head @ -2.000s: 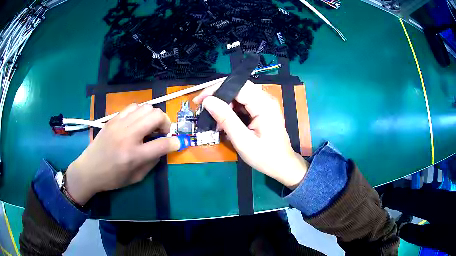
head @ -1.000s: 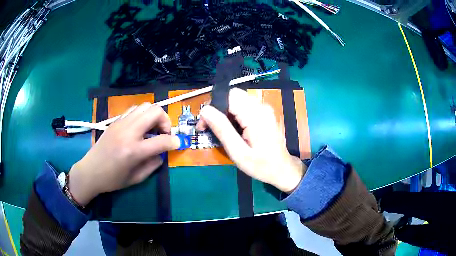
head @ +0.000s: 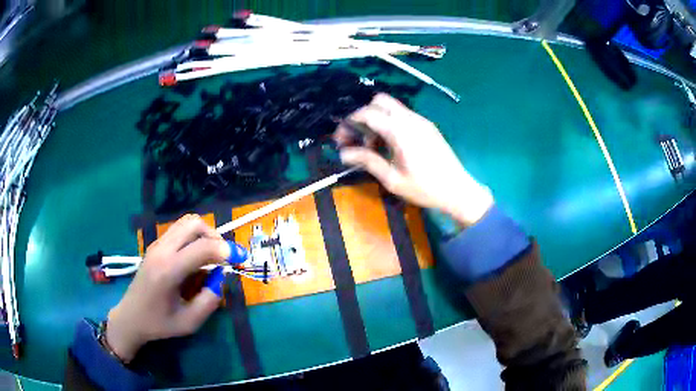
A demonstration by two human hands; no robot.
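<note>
My left hand (head: 172, 286), with blue bands on thumb and finger, pinches thin coloured wires (head: 243, 269). A small black connector housing (head: 265, 271) is at their end, beside the silver metal fixture (head: 286, 248) on the orange board (head: 366, 240). A white cable (head: 286, 202) slants across the board; its upper end is hidden by my right hand. A red/black end connector (head: 97, 266) lies left of my left hand. My right hand (head: 416, 156) is raised at the front right of the housing pile (head: 252, 126). It is blurred, with something dark between its fingers that I cannot make out.
White cables with red plugs (head: 267, 46) lie behind the pile. More white cables (head: 17, 198) lie at the far left. Black tape (head: 336, 252) crosses the board and bench. A yellow line (head: 591, 137) runs down the right side. A person's dark-clothed legs (head: 633, 294) show at the lower right.
My right hand has left the fixture and moved up to the pile. The long dark strip at it no longer shows clearly. My left hand and the wires are left of the fixture. The view has shifted.
</note>
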